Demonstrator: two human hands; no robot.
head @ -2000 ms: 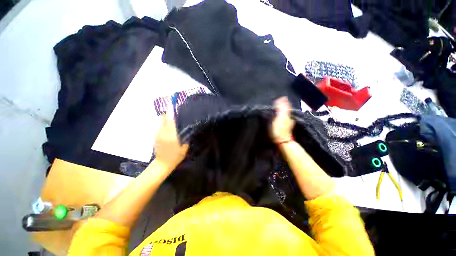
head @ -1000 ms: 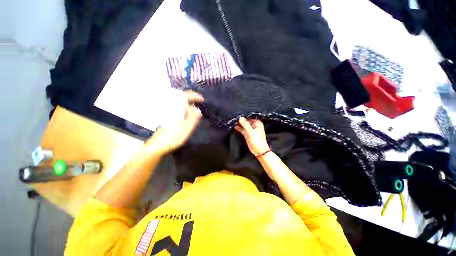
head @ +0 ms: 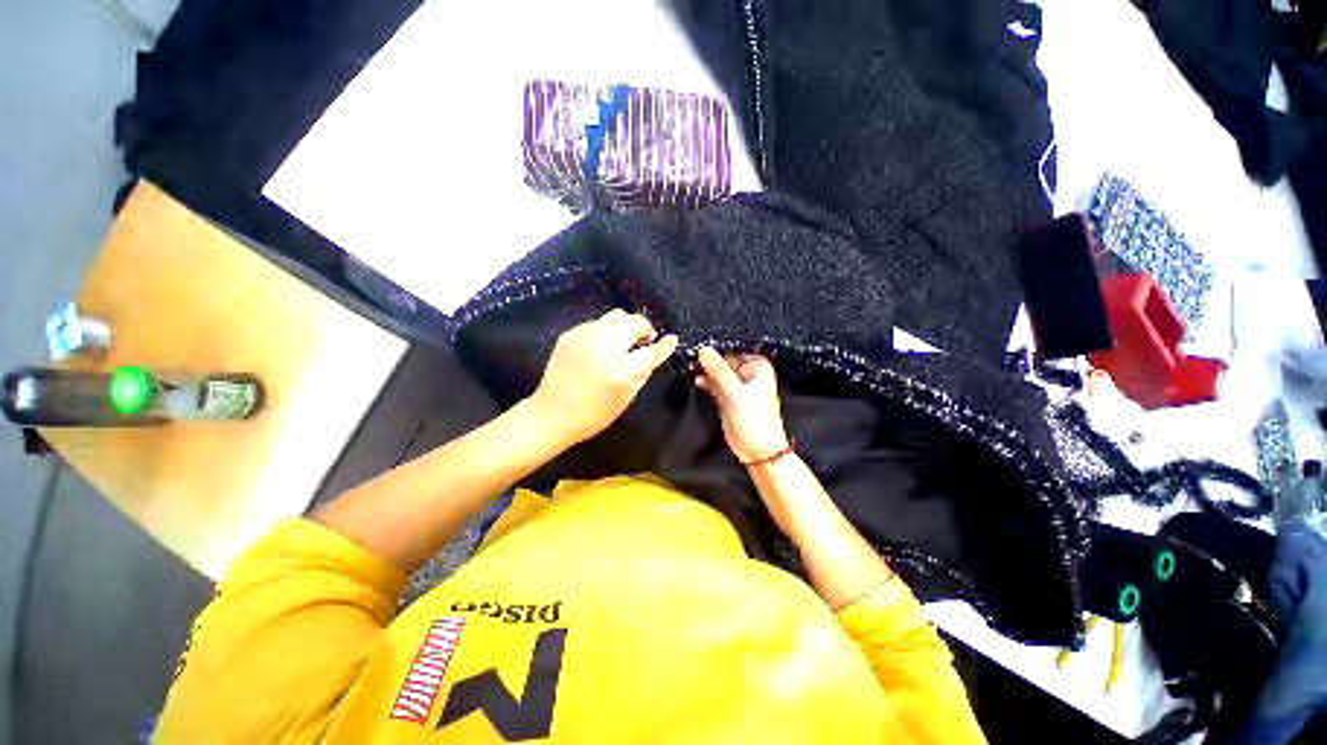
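A black nubby jacket (head: 786, 269) with smooth black lining lies over the table edge and my lap. A black-and-white speckled trim (head: 931, 390) runs along its edge. My left hand (head: 600, 376) is closed at this edge, fingertips on the trim. My right hand (head: 745, 405) pinches the edge just to the right, its fingertips close to the left ones. No needle or thread can be made out between the fingers.
A striped bundle (head: 640, 143) lies beyond the hands. To the right are a flat black rectangle (head: 1065, 285), a red holder (head: 1153, 342), speckled scraps (head: 1157, 248), green-ringed cones (head: 1132, 571) and yellow-handled pliers (head: 1113, 655). A green-capped bottle (head: 131, 389) is at left.
My left hand, blurred and raised left of the edge a second ago, has come in to the trim beside my right hand. My right hand still pinches the edge. The view has shifted.
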